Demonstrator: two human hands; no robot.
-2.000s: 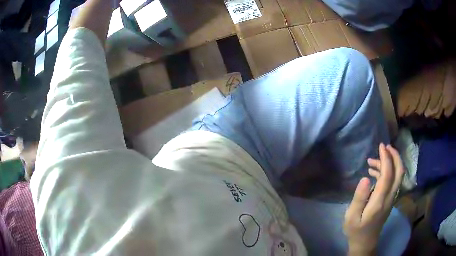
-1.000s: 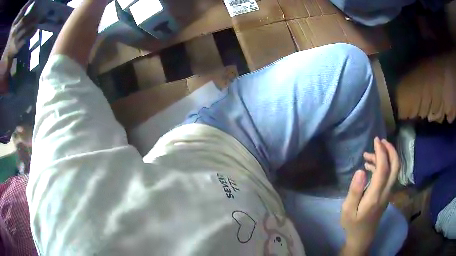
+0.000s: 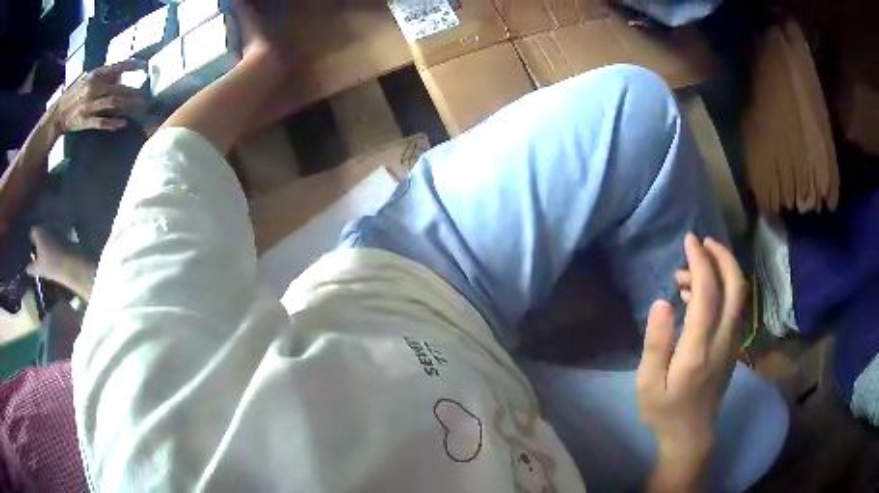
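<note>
Small cartons (image 3: 181,60) with white ends up and grey-blue sides stand in a tight group at the upper left. My left hand (image 3: 253,31) is at the right side of this group, close against it. It is partly cut off by the top edge, and its fingers are unclear. My right hand (image 3: 686,337) is raised beside my bent knee at the lower right, palm up, fingers apart and empty.
Another person's hand (image 3: 96,100) touches the cartons from the left. Brown cardboard (image 3: 477,79) with a white label (image 3: 424,16) lies beyond my leg. Fanned brown cardboard pieces (image 3: 788,125) stand at the upper right. A white sheet (image 3: 332,220) lies by my hip.
The nearer cartons have shifted left against the others, and my left hand is now at their right side. The other person's hand has moved onto the cartons. My right hand stays empty.
</note>
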